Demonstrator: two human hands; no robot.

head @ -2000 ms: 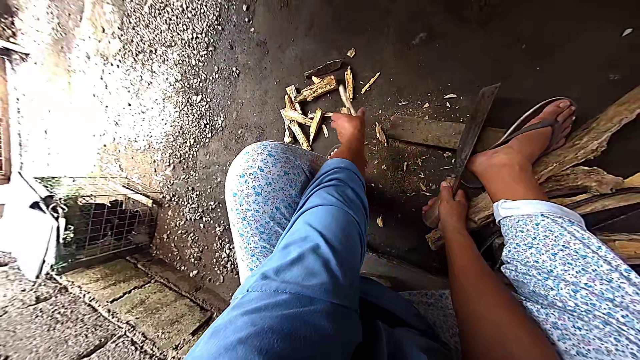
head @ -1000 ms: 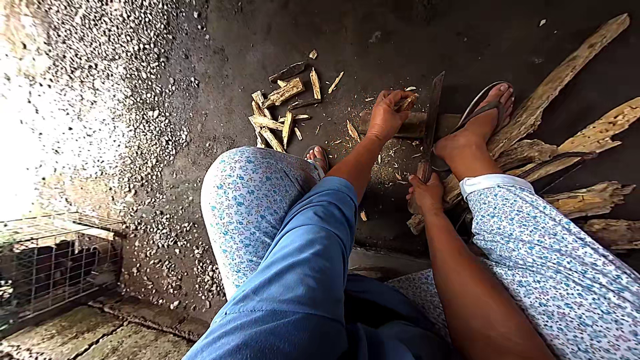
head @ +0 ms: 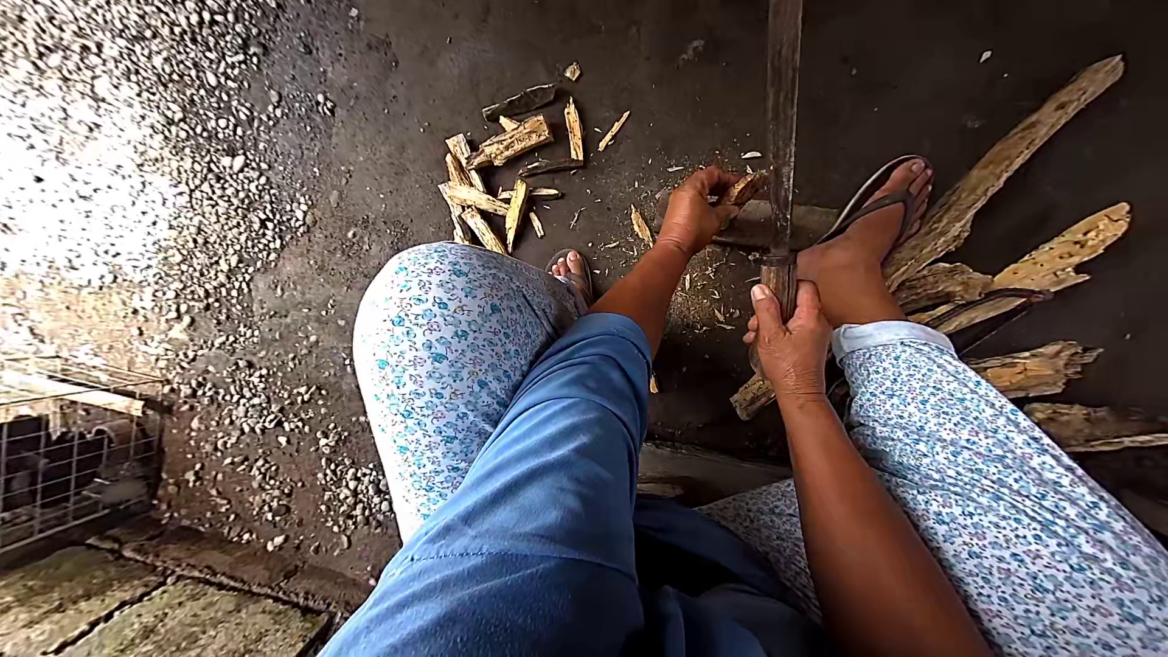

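My left hand (head: 698, 210) grips a short piece of split wood (head: 745, 188) by its end, just above a wooden block (head: 776, 224) on the ground. My right hand (head: 789, 333) is closed around the wooden handle of a machete (head: 783, 119). The long dark blade points away from me, just to the right of the held piece, and crosses over the block. Small chips lie around the block. Left of my left hand rests a loose pile of short split wood pieces (head: 511, 141).
My sandalled right foot (head: 881, 214) is beside the block's right end. Long weathered wood slabs (head: 1013, 151) spread out at the right. A wire cage (head: 78, 456) with dark shapes inside stands at the lower left, near gravel (head: 246, 164) and paving slabs (head: 201, 611).
My left hand has left the pile's edge, where it was two seconds ago, and moved right to the block, with a wood piece in it. The machete blade has turned to point straighter away from me.
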